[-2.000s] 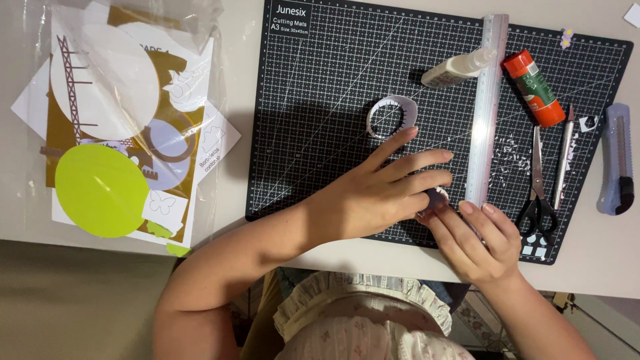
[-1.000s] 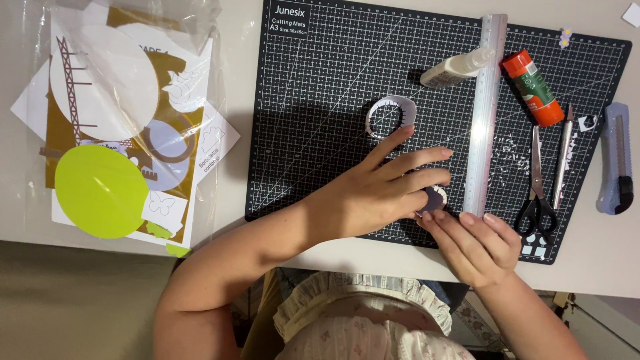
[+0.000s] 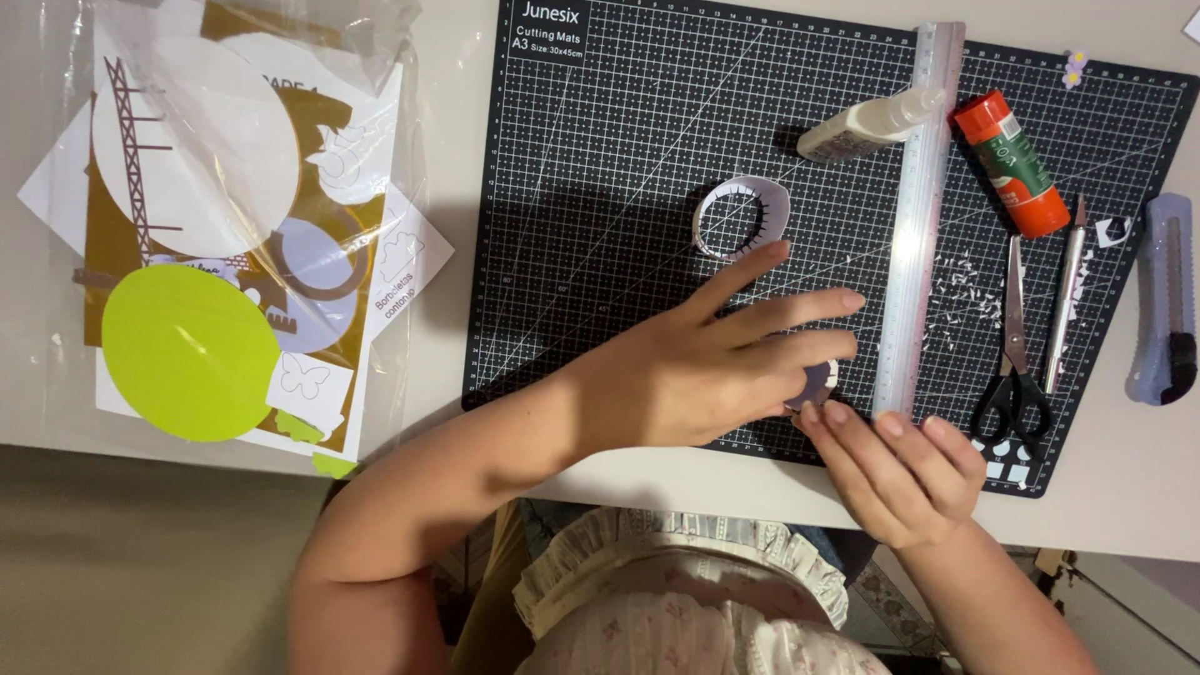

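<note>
A small dark purple paper disc with white tabs [image 3: 814, 382] is held near the front edge of the black cutting mat [image 3: 619, 206]. My left hand [image 3: 708, 370] holds its left side, the thumb side partly hidden, with the other fingers spread. My right hand [image 3: 900, 469] pinches its lower right edge between thumb and fingertips. Just beyond my left fingers, a white paper ring with cut tabs [image 3: 771, 211] rests on the mat. A clear ruler [image 3: 914, 234] lies to the right of the disc, its near end by my right fingers.
A glue bottle [image 3: 858, 129] touches the ruler. Rightward lie a glue stick [image 3: 1012, 164], black-handled scissors [image 3: 1014, 366], a craft knife [image 3: 1067, 291], paper scraps [image 3: 966, 286] and a snap-off cutter [image 3: 1167, 300]. At left, a plastic bag [image 3: 398, 122] holds paper cutouts, with a green oval [image 3: 187, 352].
</note>
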